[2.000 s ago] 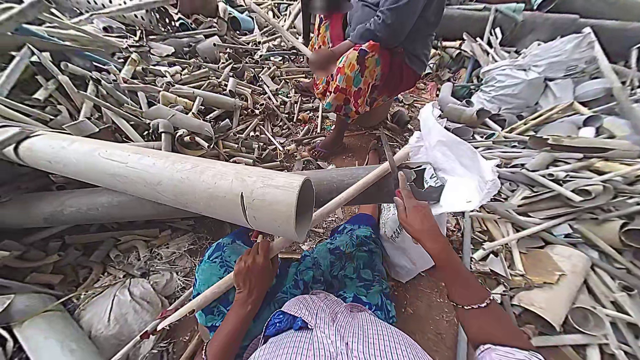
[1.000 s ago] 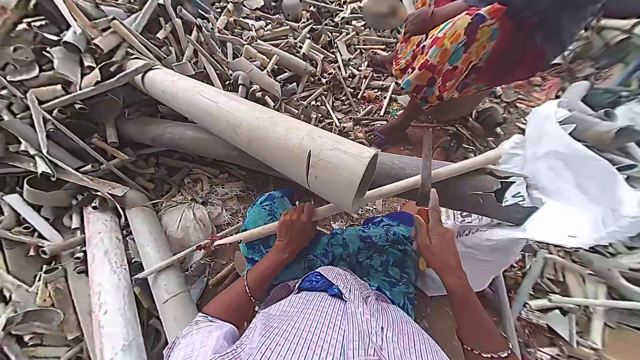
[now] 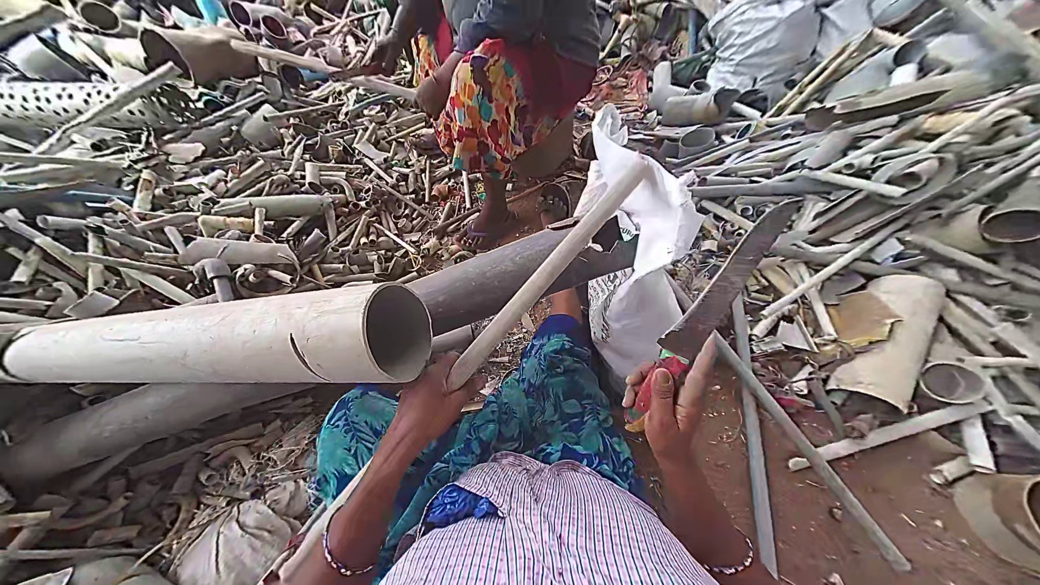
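Note:
My left hand point(image 3: 439, 394) grips a long thin plastic pipe point(image 3: 548, 272), which slants up to the right and crosses over a dark grey pipe point(image 3: 496, 272). My right hand point(image 3: 670, 402) holds a machete-like blade point(image 3: 727, 280) by its red-wrapped handle, with the blade pointing up and to the right, apart from the thin pipe. Beside my left hand lies the open end of a wide off-white pipe point(image 3: 219, 337) with a dark slit near its rim. Behind the thin pipe's upper end is a white woven sack point(image 3: 646, 219).
Another person point(image 3: 512, 97) in a colourful patterned garment sits ahead, a hand at a thin pipe. Heaps of scrap pipe pieces point(image 3: 276, 203) lie left and right point(image 3: 853, 179). Loose thin pipes point(image 3: 812, 455) rest on the bare earth at my right.
The blade, earlier at the thin pipe, is now raised away to the right. The thin pipe now slants more steeply upward in my left hand.

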